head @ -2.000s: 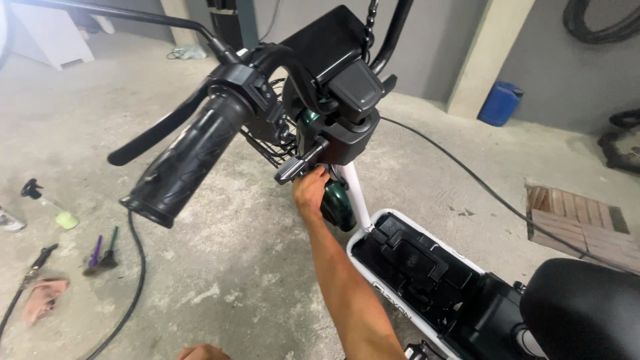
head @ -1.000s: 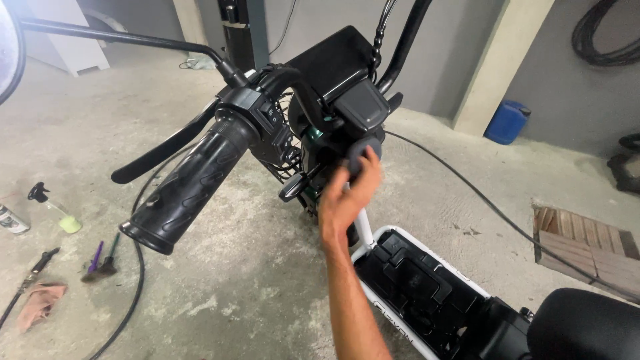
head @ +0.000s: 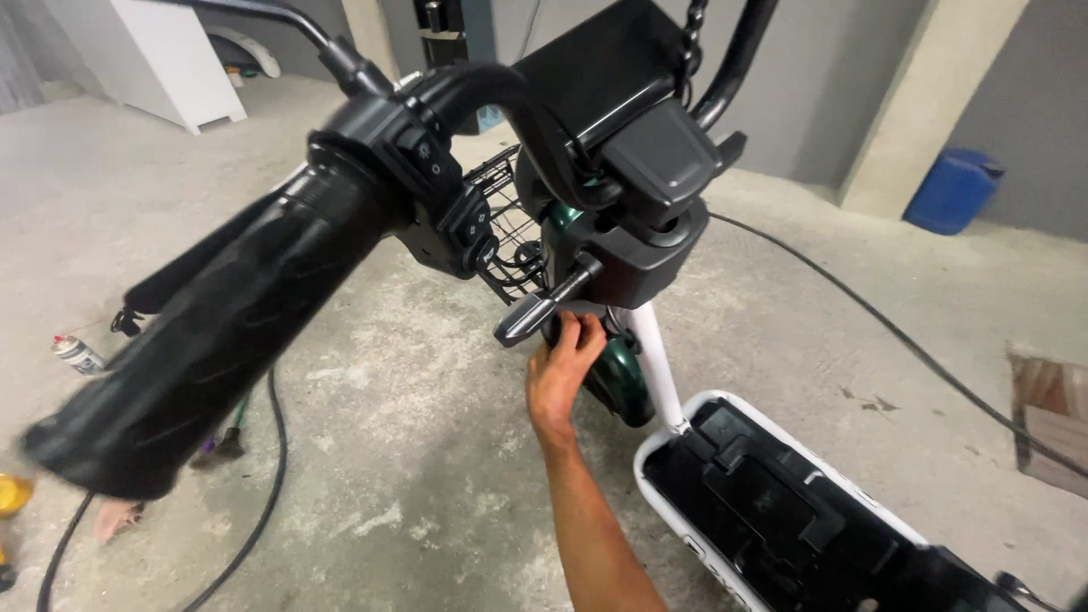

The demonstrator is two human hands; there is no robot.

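Note:
My right hand (head: 565, 365) reaches up beneath the dark plastic steering-column housing (head: 633, 263) of an electric scooter. Its fingers are bent beside the dark green front fender (head: 625, 378), just below a short grey lever (head: 544, 306); the fingertips are partly hidden, so whether they hold anything cannot be told. Nearer the camera, at left, is the black rubber handlebar grip (head: 221, 314) with its switch block (head: 455, 204). A white frame tube (head: 654, 365) runs down to the white-edged footboard, which has a black battery-bay cover (head: 756, 501). My left hand is not in view.
A wire basket (head: 506, 204) is at the scooter's front. Black cable (head: 276, 442) lies on the concrete floor at left, near a spray can (head: 76, 353) and a pink cloth (head: 117, 518). Another cable (head: 850, 297) crosses at right, past a blue jerrycan (head: 954, 191).
One second ago my right hand was at the right side of the column housing; now it is lower and further left, under the housing. The view has shifted closer to the handlebar.

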